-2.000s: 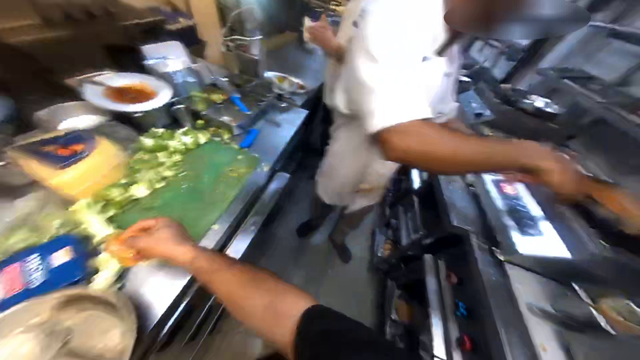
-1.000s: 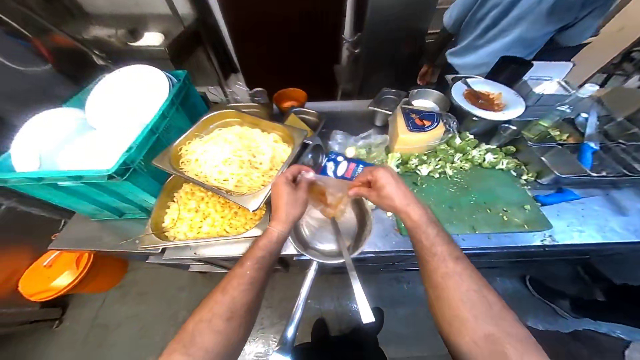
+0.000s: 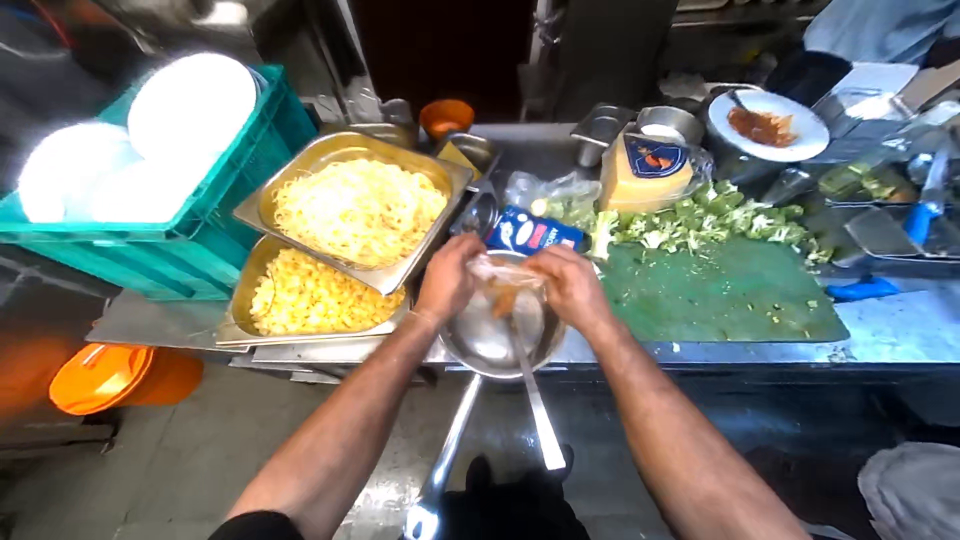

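Note:
A clear plastic bag (image 3: 504,271) with orange-brown food inside is stretched between my two hands, over a steel frying pan (image 3: 487,346). My left hand (image 3: 450,276) grips the bag's left edge, and my right hand (image 3: 568,285) grips its right edge. A long-handled metal utensil (image 3: 538,409) rests in the pan, its handle sticking out toward me over the counter's front edge. The pan's handle (image 3: 454,435) also points toward my body. Just behind the hands lies a blue packet (image 3: 534,231) with writing. The bag and fingers hide part of the pan.
Steel trays of spaghetti (image 3: 360,210) and short pasta (image 3: 307,300) stand left, beside a green crate (image 3: 195,247) of white plates. Rightward are a green cutting board (image 3: 720,300), chopped greens (image 3: 705,217), wrapped cheese (image 3: 645,184) and a blue-handled knife (image 3: 862,289). An orange bucket (image 3: 105,379) stands on the floor.
Two seconds ago one hand reached over the greens beside the cutting board; now both hands hold the bag over the pan. The view has turned greatly from the first frame.

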